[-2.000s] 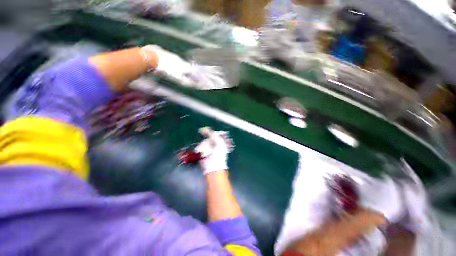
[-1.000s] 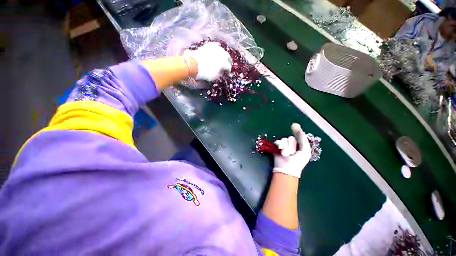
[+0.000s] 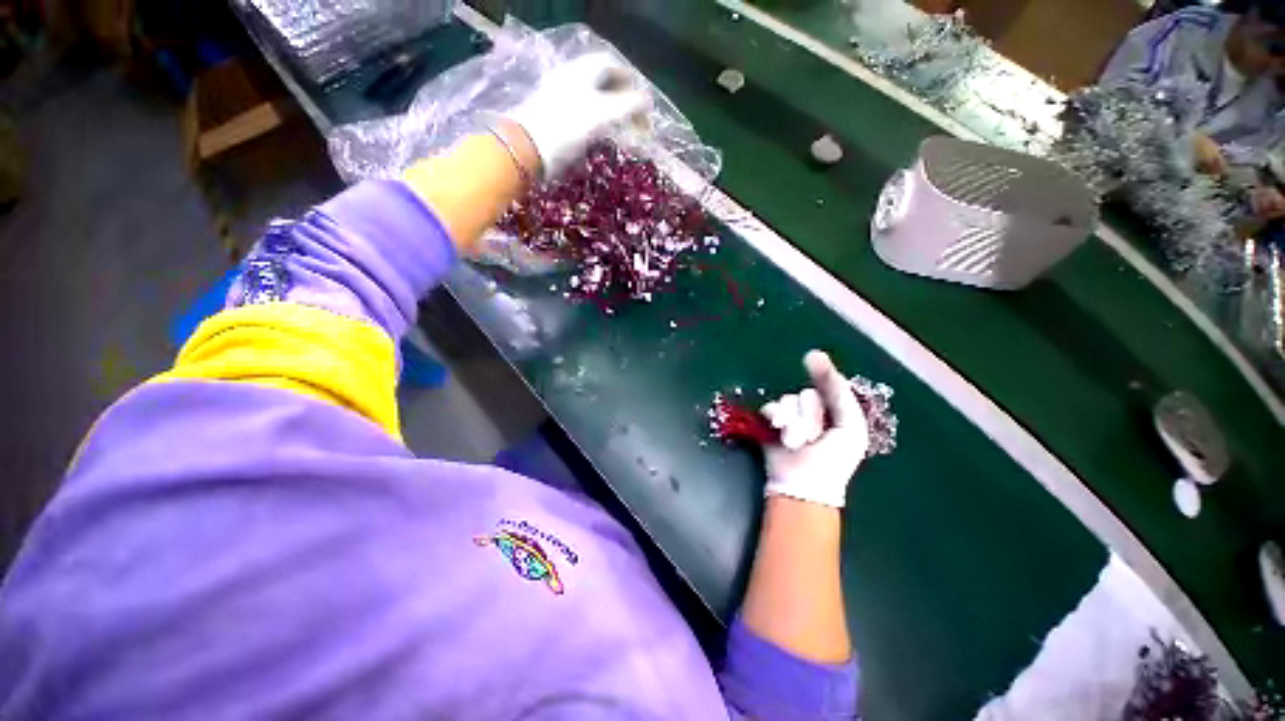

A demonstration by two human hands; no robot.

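A loose heap of dark red lead wires with silvery-white ends (image 3: 627, 226) lies on the dark green bench, partly on a crumpled clear plastic bag (image 3: 409, 134). My left hand (image 3: 581, 113), in a white glove, is over the bag at the heap's upper edge. Its fingers are blurred, and I cannot tell whether they hold anything. My right hand (image 3: 820, 434), also gloved, is closed around a bundle of red wires (image 3: 744, 421), thumb raised. The red tails stick out to the left and the silvery heads to the right, above the bench.
A green belt with a pale edge (image 3: 972, 402) runs beyond the bench, carrying a white slotted housing (image 3: 979, 218) and small oval parts (image 3: 1191, 437). A white cloth (image 3: 1064, 655) with dark red wires is at lower right. Silver-grey wire bundles (image 3: 1163, 176) and a person are on the far side.
My left hand has moved from on top of the heap to its upper edge, uncovering more wires. My right hand still holds the bundle in nearly the same place.
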